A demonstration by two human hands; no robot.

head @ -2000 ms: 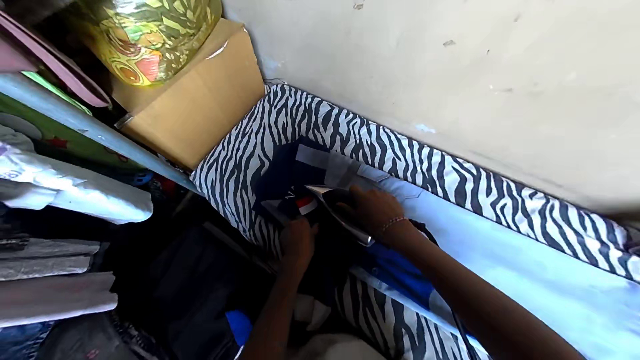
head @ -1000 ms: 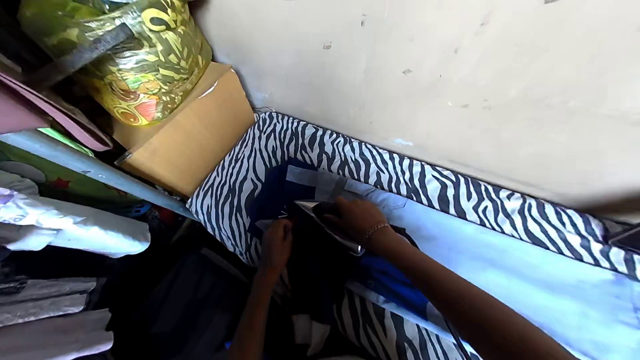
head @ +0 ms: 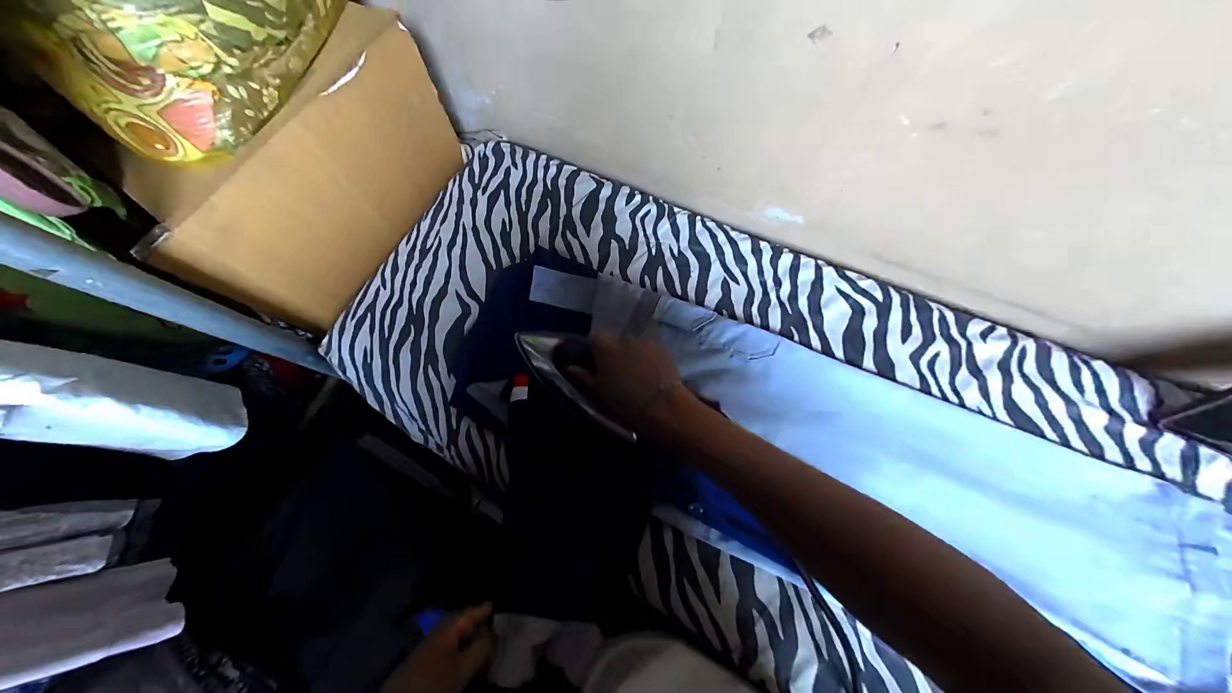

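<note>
My right hand (head: 630, 375) grips the handle of a clothes iron (head: 577, 385), whose soleplate rests over a black garment (head: 577, 500). A small red and white patch (head: 520, 387) shows beside the iron's tip. Under the dark cloth lie a navy blue garment (head: 491, 327) and light blue jeans (head: 866, 423), spread along a zebra-print padded surface (head: 414, 298). The iron's cord (head: 833, 626) runs down below my forearm. My left hand (head: 452, 650) is low in the view, by the black garment's lower end and a small blue thing; its fingers are partly in shadow.
At the upper left a cardboard box (head: 318, 183) carries a yellow patterned plastic bag (head: 192, 67). A pale wall (head: 818, 125) runs behind the padded surface. A metal rail (head: 164, 294) and folded or hanging light clothes (head: 115, 399) are at the left. A dark object (head: 1203, 419) lies at the far right.
My left hand has moved from beside the iron down to the bottom of the view, away from the upper part of the black garment. My right hand still holds the iron.
</note>
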